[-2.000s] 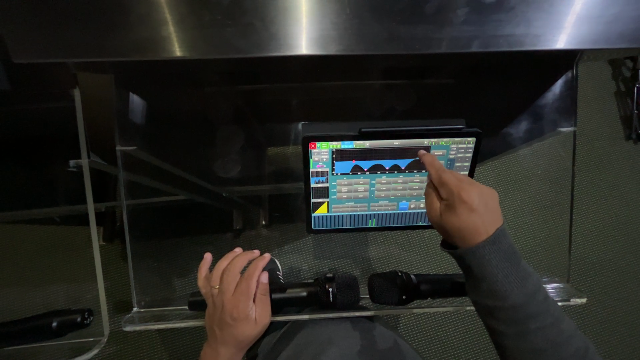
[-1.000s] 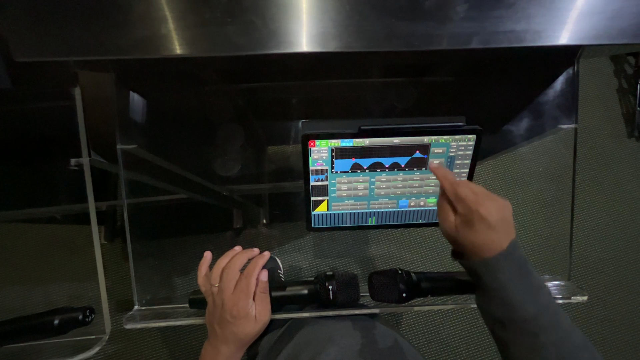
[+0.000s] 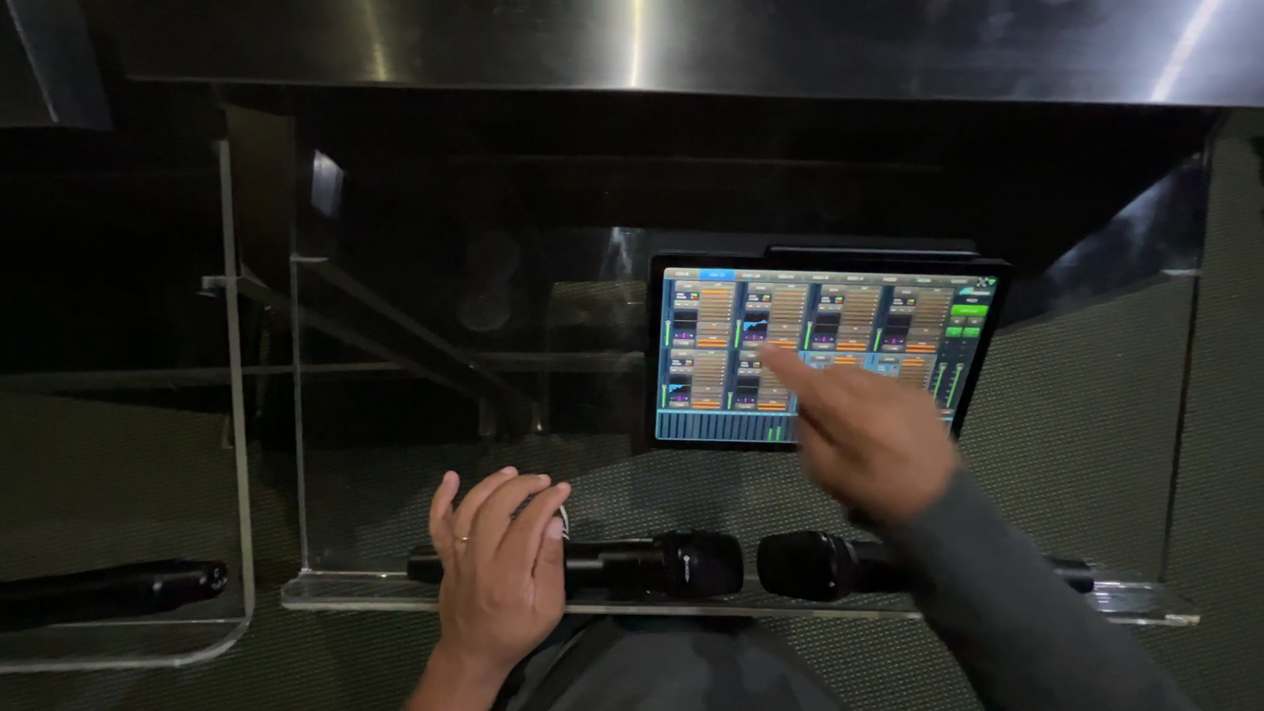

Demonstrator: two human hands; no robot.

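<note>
A tablet [image 3: 726,427] lies on the clear acrylic stand, its lit screen showing an audio mixer layout of channel panels. Over the lower right of the screen is my right hand [image 3: 874,434], index finger pointing at the panels and holding nothing; whether the fingertip touches the glass I cannot tell. My left hand [image 3: 504,573] rests across the handle of a black handheld microphone [image 3: 632,565], its fingers slightly spread. A second black microphone [image 3: 810,565] lies to the right, head toward the first, partly hidden by my right forearm.
The acrylic stand [image 3: 365,592] has a raised front lip that holds the microphones. Another acrylic stand [image 3: 242,494] at the left bears a black microphone [image 3: 118,590]. A brushed metal surface [image 3: 632,49] crosses the far edge. Textured flooring shows through the clear panels.
The tablet screen has switched from a blue curve graph to a grid of channel panels. My right hand has moved left over the screen. My left hand stays on the microphone.
</note>
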